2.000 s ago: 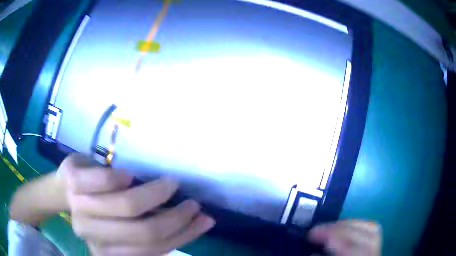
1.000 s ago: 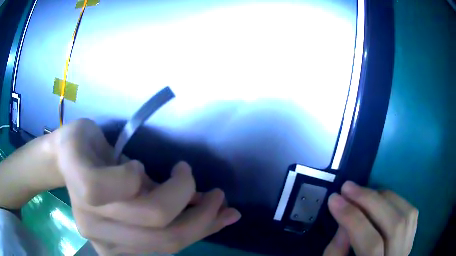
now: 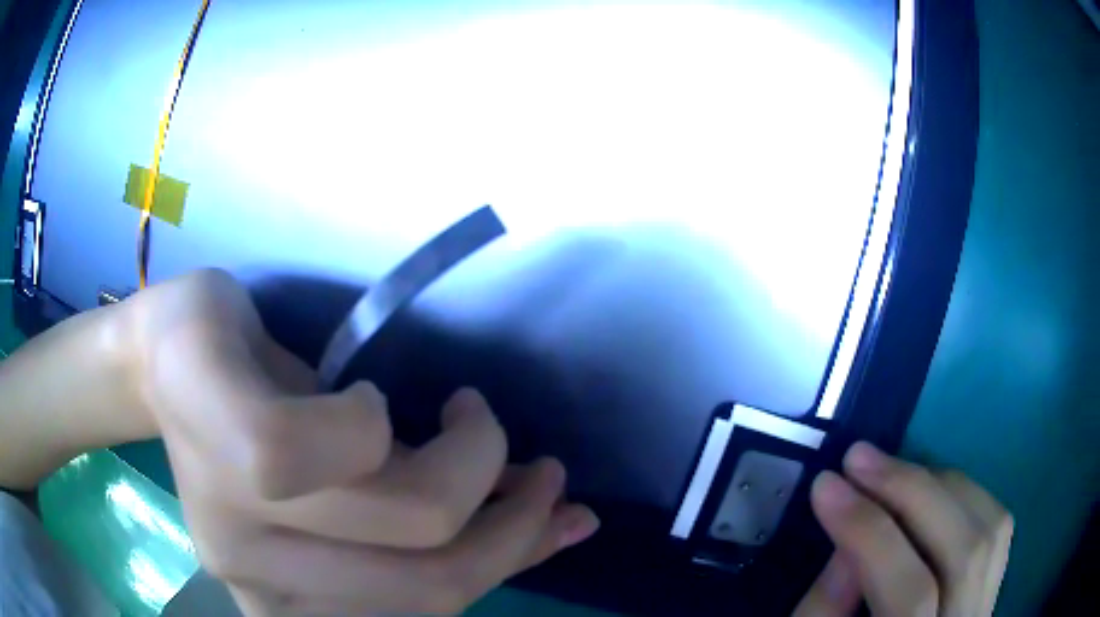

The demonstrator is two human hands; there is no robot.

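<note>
A large silver-grey panel back (image 3: 579, 145) with strong white glare lies in front of me, inside a black border (image 3: 947, 205). My left hand (image 3: 326, 446) is over the panel's near left part and pinches one end of a thin, dark, shiny strip (image 3: 416, 275). The strip curves up and right, its far end free above the panel. My right hand (image 3: 911, 530) is at the near right corner, fingertips on the black border beside a grey corner plate (image 3: 756, 497) with small dots and white L-shaped edging. What lies under its fingers is hidden.
An orange cable (image 3: 175, 90) with yellow tape (image 3: 156, 194) runs along the panel's left side. A white-edged plate (image 3: 30, 245) is at the left corner. Blue-green mat (image 3: 1037, 229) lies right of the panel. Shiny green floor and part of a light sleeve show at the lower left.
Over two seconds the view moved closer to the near right corner. The strip in my left hand now points up and right, towards that corner's side. My right hand stays at the corner.
</note>
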